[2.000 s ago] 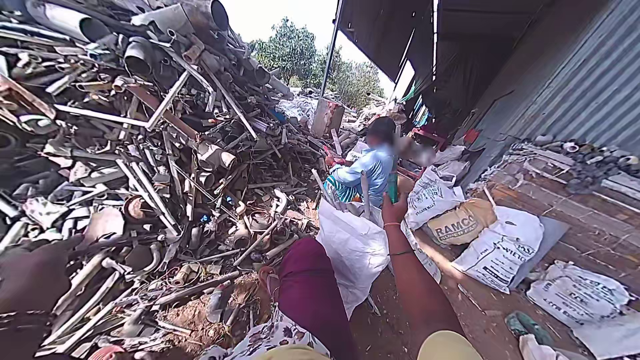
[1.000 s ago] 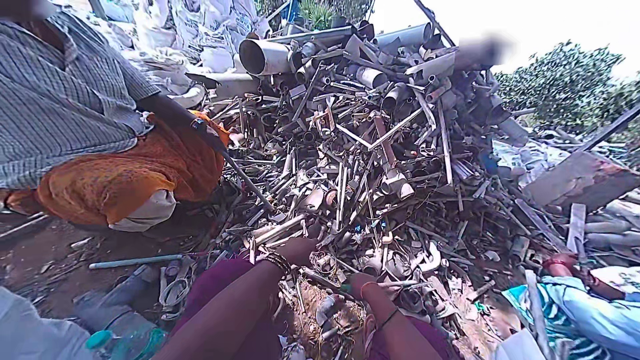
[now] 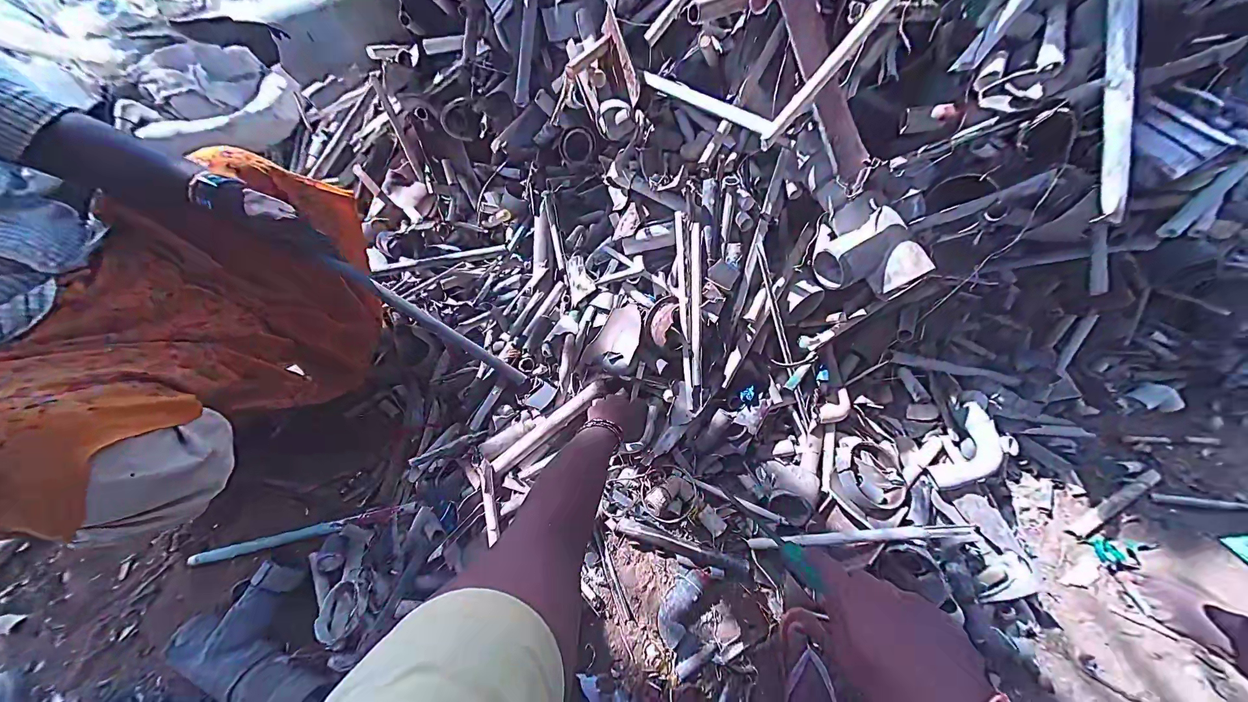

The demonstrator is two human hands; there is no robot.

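My left hand (image 3: 616, 414), with bangles at the wrist, reaches into a heap of scrap plastic pipe pieces. It touches the heap beside a pale pipe length (image 3: 548, 426), just below a curved light shard (image 3: 616, 338); its fingers are partly hidden, so its grip cannot be told. Lower right, my right hand (image 3: 848, 609) is closed round a green-handled tool (image 3: 801, 567), whose dark end points up and left toward the heap. A thin white pipe (image 3: 863, 537) lies just above that hand. A white pipe elbow (image 3: 975, 448) rests farther right.
At the left a person in orange cloth (image 3: 224, 292) holds a long dark rod (image 3: 439, 327) that reaches into the heap. Pale sacks (image 3: 210, 93) lie behind. A bluish pipe (image 3: 263, 542) and a wide grey pipe piece (image 3: 239, 634) lie on the ground at lower left.
The view has swung left and down to the heap. My right hand, raised with the green-handled tool two seconds ago, is now low over the scrap. My left hand reaches farther into the heap.
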